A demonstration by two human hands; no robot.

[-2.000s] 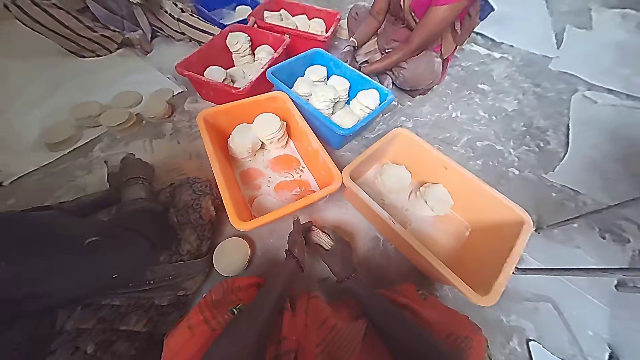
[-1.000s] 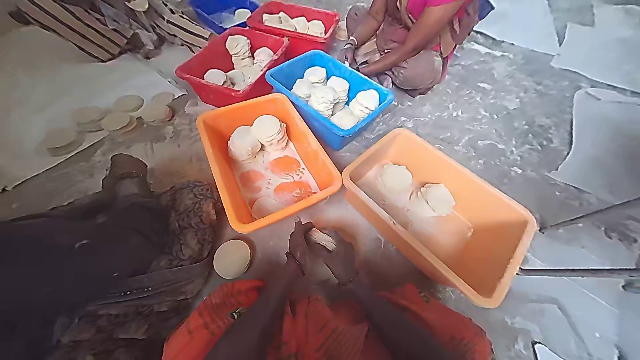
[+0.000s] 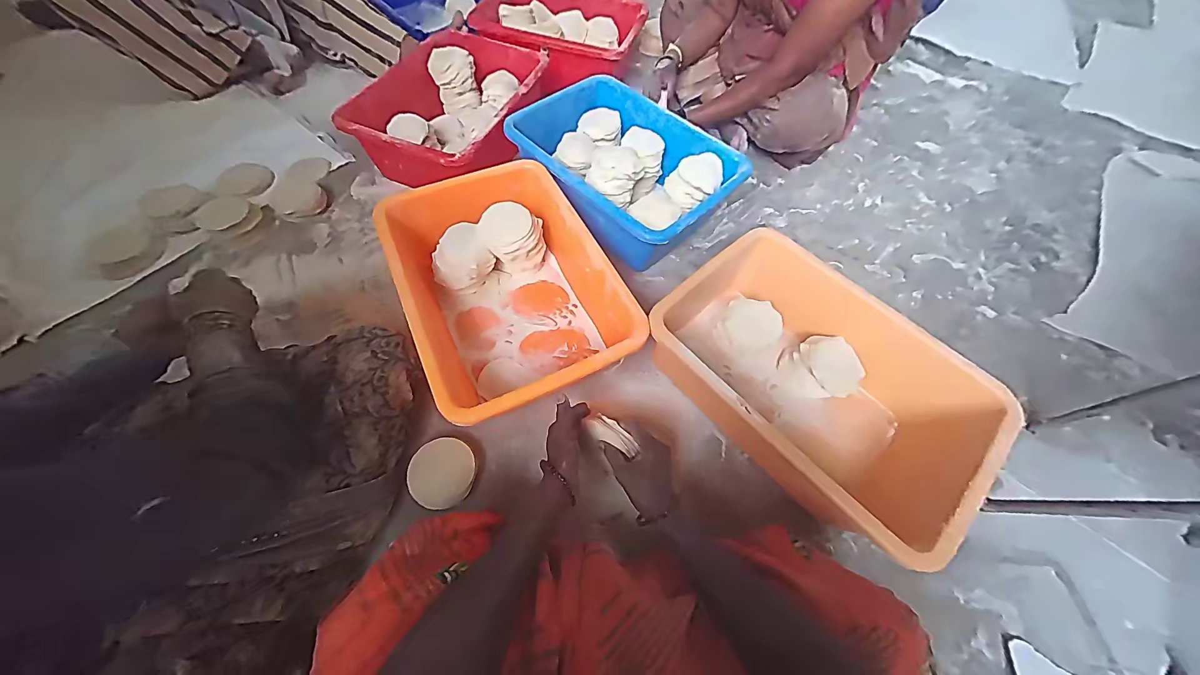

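Between my two hands, just below the gap between two orange tubs, is a small stack of thin pale dough discs. My right hand is closed around its right side. My left hand is at its left end, with fingers pointing up; whether it grips the stack is hard to see. A round stack of flat discs lies on the floor to the left. The bright orange tub holds two disc stacks and white flour over its bottom. The lighter orange tub on the right holds two shorter stacks in flour.
A blue tub and red tubs behind hold more disc stacks. Another person's hands are beside the blue tub. Loose discs lie on a sheet at the left. A dark-clothed person's arm reaches in at left.
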